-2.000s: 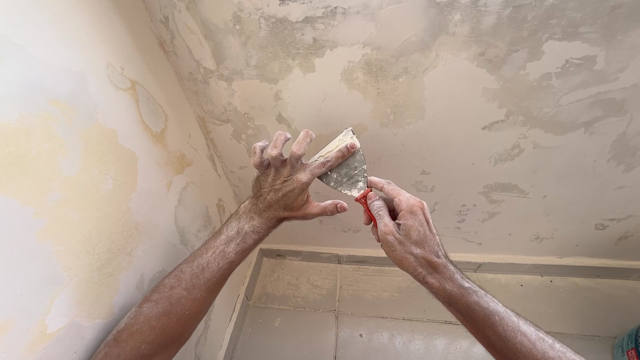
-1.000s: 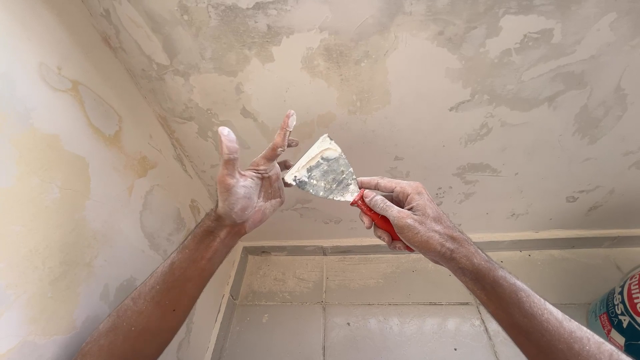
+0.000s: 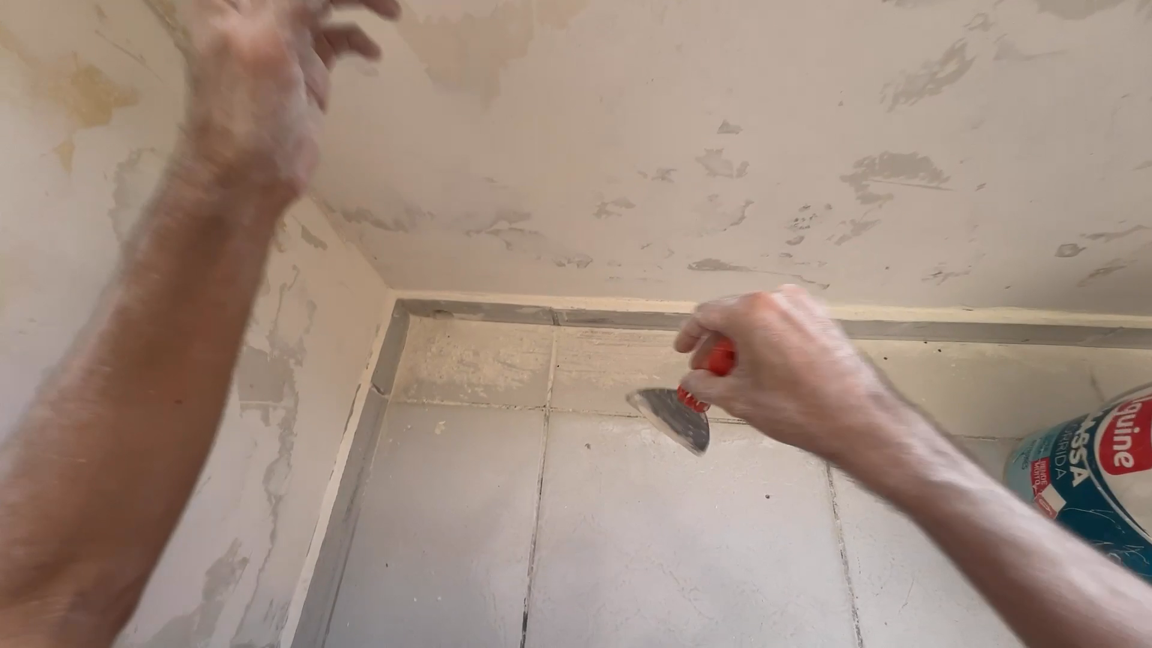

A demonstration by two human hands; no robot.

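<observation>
My right hand (image 3: 765, 360) grips the red handle of a putty knife (image 3: 675, 418), whose metal blade points down and left above the tiled floor. White dust coats the skin of both hands. At the upper left, my left hand (image 3: 270, 72) is raised in front of the patched wall (image 3: 720, 135), blurred and partly cut off by the frame's top edge. Its visible fingers are spread, and nothing shows in it. The two hands are well apart.
A bucket with a blue and red label (image 3: 1080, 477) stands at the right edge. Pale tiles (image 3: 675, 531) cover the floor, bordered by a grey strip (image 3: 621, 319) along the wall's foot. Another patched wall (image 3: 72, 270) rises at the left.
The putty knife and my right hand have moved away from my left hand, and the blade has turned downward. Earlier my left fingers were at the blade. The view has tilted down.
</observation>
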